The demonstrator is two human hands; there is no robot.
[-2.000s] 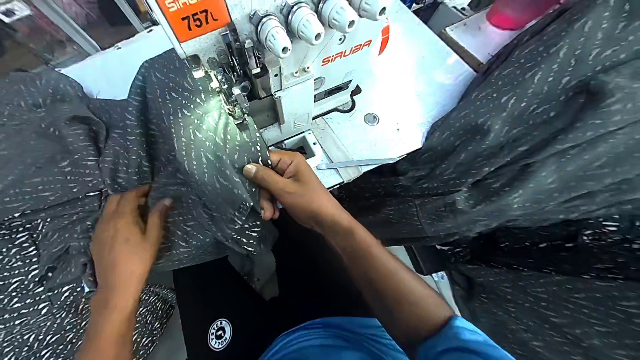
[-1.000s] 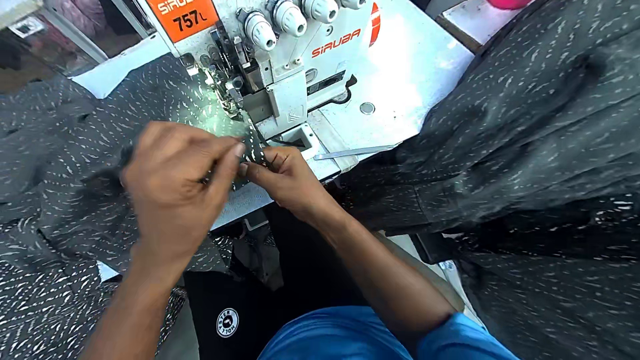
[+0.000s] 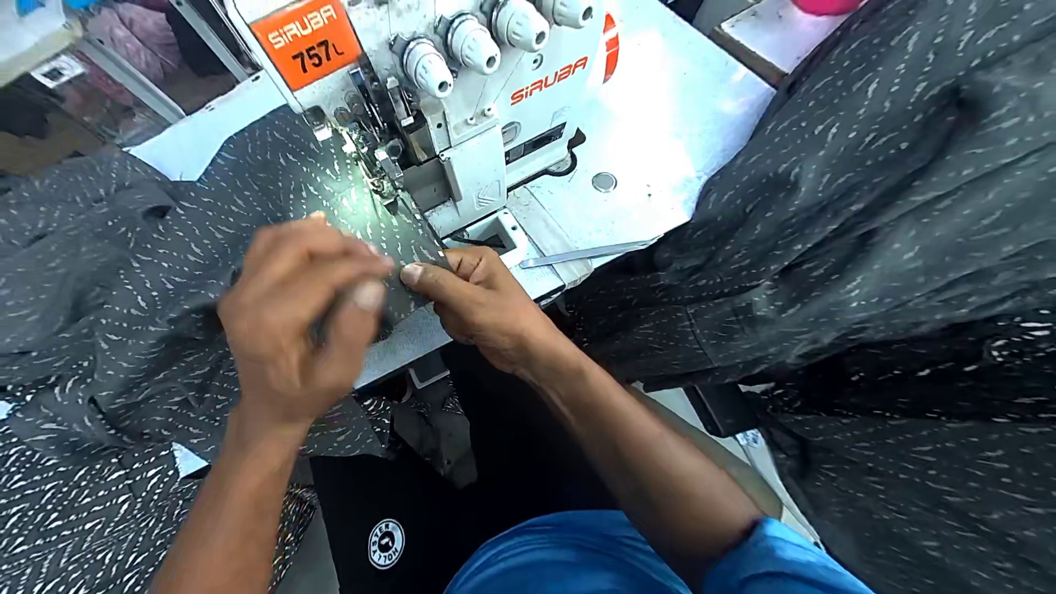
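Note:
Dark grey patterned fabric [image 3: 272,165] lies on the bed of a white Siruba overlock sewing machine [image 3: 474,177], its edge running under the lit presser foot [image 3: 388,194]. My right hand [image 3: 483,305] pinches the fabric's edge between thumb and fingers, just in front of the foot. Over the fabric to the left is my left hand [image 3: 305,309], blurred, its fingers bent and thumb apart from them; whether it grips any cloth cannot be told. Part of the fabric beneath it is hidden.
A large heap of the same dark cloth [image 3: 866,214] rises at the right. More patterned cloth [image 3: 74,511] hangs at the lower left. Tweezers or a flat metal strip [image 3: 586,254] lie on the machine table [image 3: 660,107]. A pink object [image 3: 825,5] stands at the top right.
My left hand has left the fabric at the left, where it lay flat two seconds ago, and is now near my right hand. The fabric near the foot has shifted.

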